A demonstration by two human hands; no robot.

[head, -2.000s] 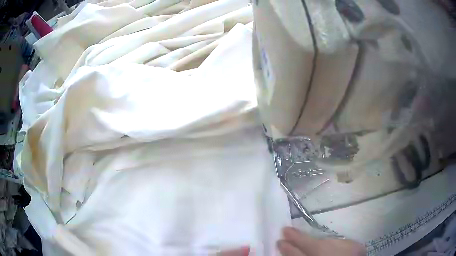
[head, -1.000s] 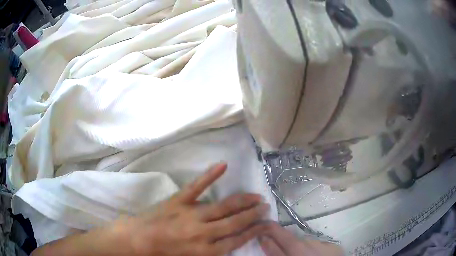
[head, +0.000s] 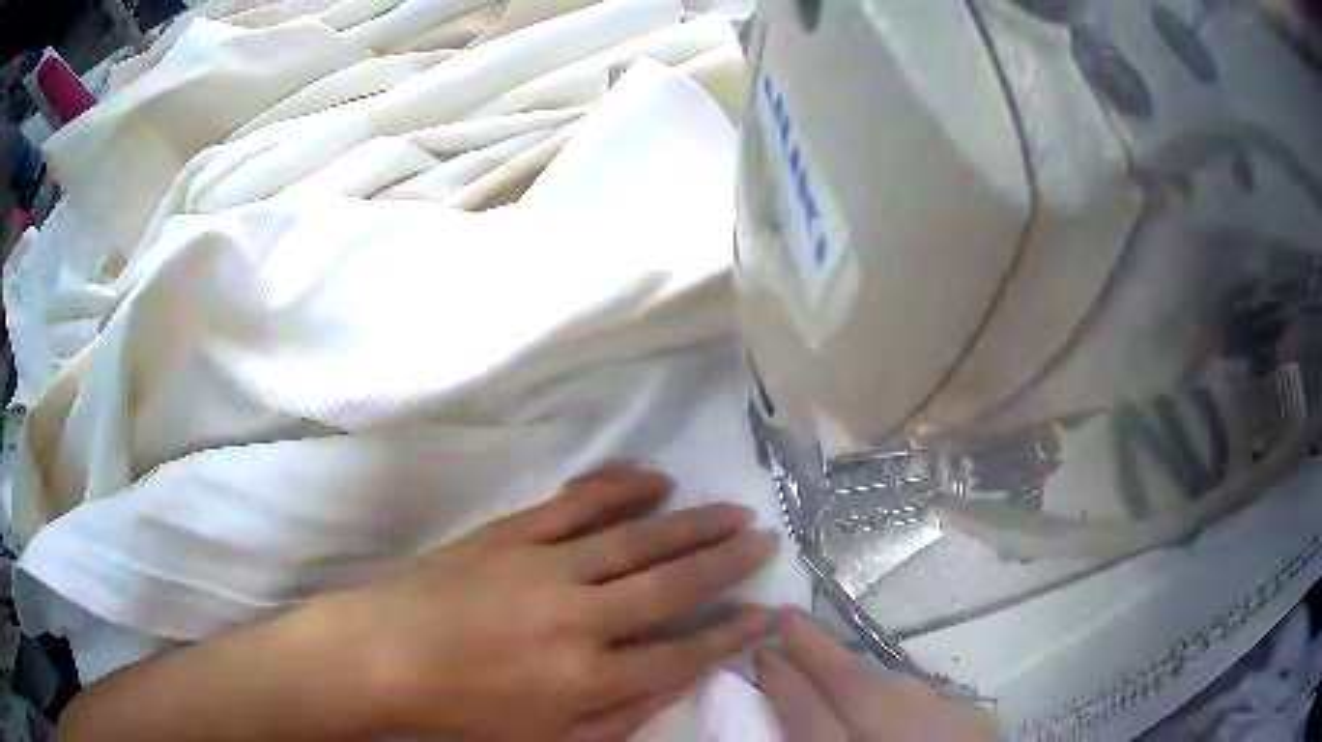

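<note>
A white fabric piece (head: 363, 500) lies left of the sewing machine (head: 884, 218), its right edge along the presser foot area (head: 884, 493). My left hand (head: 566, 623) lies palm down on the cloth, fingers slightly spread, fingertips near that edge. My right hand (head: 855, 696) is at the bottom, partly cut off by the frame. Its fingertips are at the cloth edge beside my left fingertips and appear to pinch it; the thumb is hidden. A small fold of white cloth stands up between the hands.
A pile of cream and white fabric (head: 421, 87) fills the upper left. A thin curved metal guide (head: 855, 616) runs beside the cloth edge. Dark scissor handles (head: 1171, 449) show behind the machine's foot. A pink-red thread cone (head: 61, 90) stands at far left.
My left hand has come in from below and now lies flat on the cloth. The cloth fold around it has been smoothed. My right hand stays near the edge. The camera view has shifted slightly.
</note>
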